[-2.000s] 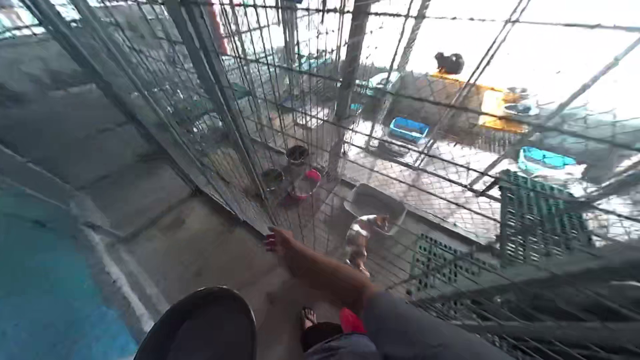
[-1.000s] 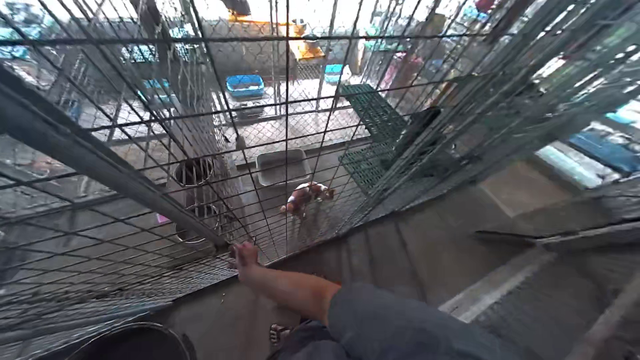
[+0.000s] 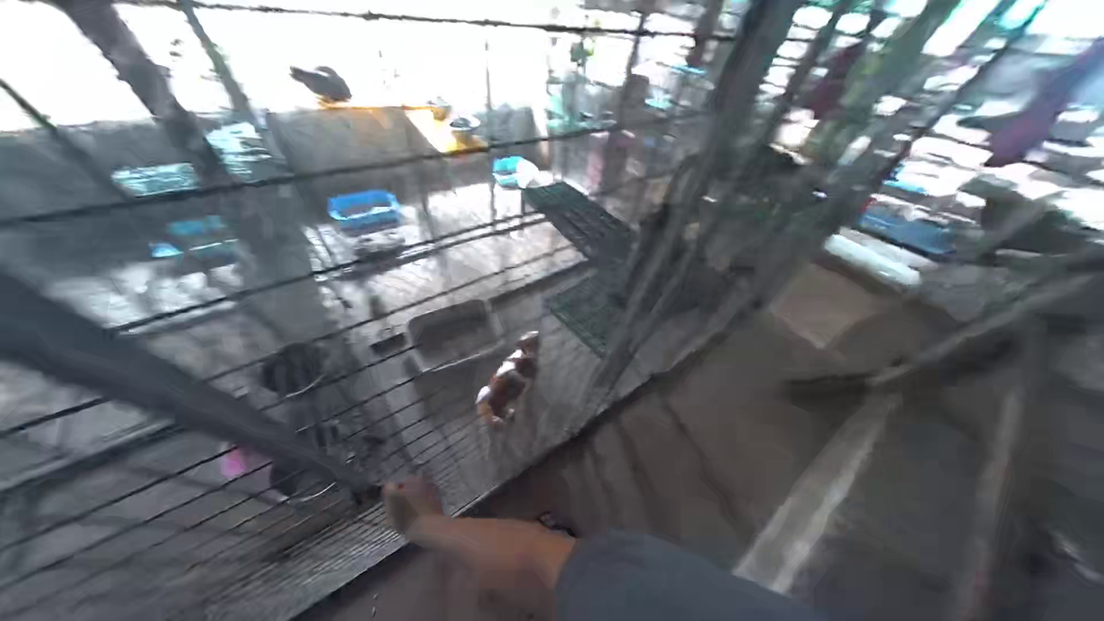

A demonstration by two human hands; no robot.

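My right hand [image 3: 412,504] reaches in from the bottom, its grey sleeve behind it, and is at the lower end of a grey metal gate bar [image 3: 198,401] beside the wire mesh. Blur hides whether its fingers are closed on the bar or mesh. My left hand is out of view. Behind the mesh, a small brown-and-white animal, apparently a cat [image 3: 509,379], stands on the floor beside a grey plastic tray [image 3: 453,332]. Round dark bowls in wire holders [image 3: 293,371] are left of the tray, with a pink object [image 3: 234,463] lower down.
Green slatted plastic panels [image 3: 582,220] stand behind the mesh, right of the tray. Farther back are a blue tray [image 3: 364,210], a yellow stand [image 3: 444,129] and a dark animal [image 3: 323,84] on a ledge. Metal posts and another mesh wall rise at right. A pale floor strip [image 3: 815,492] crosses the concrete.
The view has swung right. The round black container seen at the bottom in the earlier frames is out of view. The brown-and-white animal has changed its posture.
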